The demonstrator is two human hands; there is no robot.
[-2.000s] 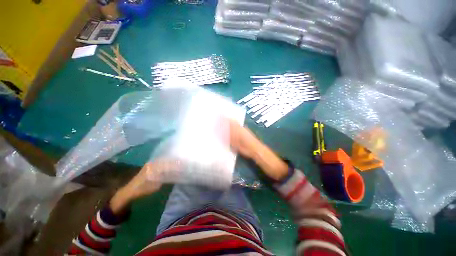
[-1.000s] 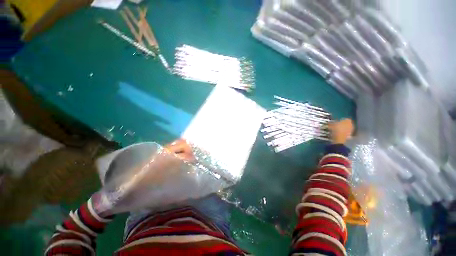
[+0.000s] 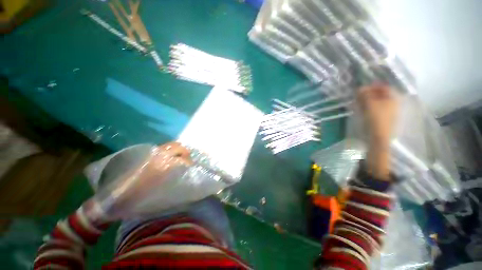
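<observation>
A flat white pack in progress (image 3: 224,129) lies in front of me with bubble wrap (image 3: 158,192) folded back at its near left side. My left hand (image 3: 170,154) is closed on the wrap at the pack's edge. My right hand (image 3: 378,113) is raised at the right, blurred, with a few thin white LED strips (image 3: 333,109) trailing left from it; its fingertips are unclear. A fanned pile of strips (image 3: 288,129) lies right of the pack. A neater row of strips (image 3: 206,68) lies behind the pack.
Stacked finished packs (image 3: 322,39) stand at back right. The yellow-black cutter (image 3: 315,179) and orange tape dispenser (image 3: 323,213) are at right, partly behind my right arm. Brown sticks (image 3: 138,26) and a loose white strip (image 3: 113,32) lie at back left. More bubble wrap (image 3: 404,240) hangs at right.
My right hand has gone from the wrap to the fanned pile, then up and right with some strips. The wrap is folded back off the pack, and my left hand stays at its edge.
</observation>
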